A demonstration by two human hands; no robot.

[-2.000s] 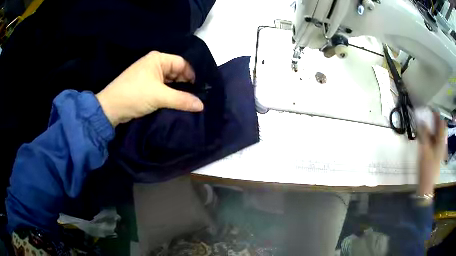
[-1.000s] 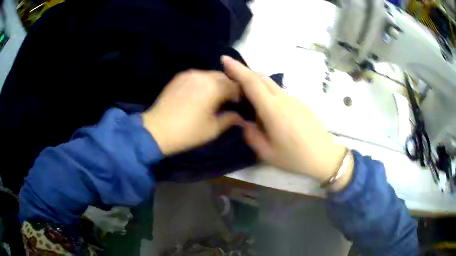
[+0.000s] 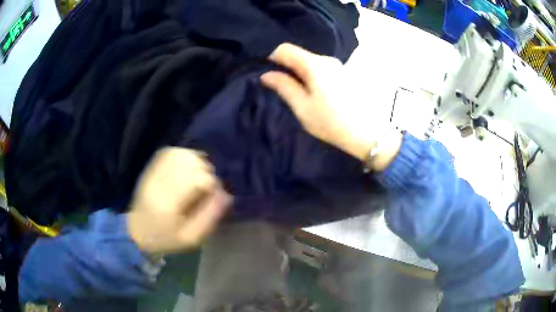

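The dark navy garment [image 3: 164,79] lies in a large heap over the left and middle of the table, and its lower edge hangs over the front edge. My right hand [image 3: 323,100] pinches a fold of the cloth near the top middle, thumb and fingers around it. My left hand [image 3: 177,201] is blurred at the lower edge of the cloth, its fingers curled. Whether it grips the cloth is hard to tell.
The white sewing machine head [image 3: 481,85] stands at the right, its needle area small and blurred. Black-handled shears [image 3: 520,210] lie under the arm, beside a dark tool [image 3: 544,234]. The white table [image 3: 390,49] curves along the front. Blue bins [image 3: 461,21] stand at the back.
The view has shifted, so the machine sits further right. My hands, together over the cloth a second ago, are now apart, the left lower and further left. The cloth is spread wider across the table.
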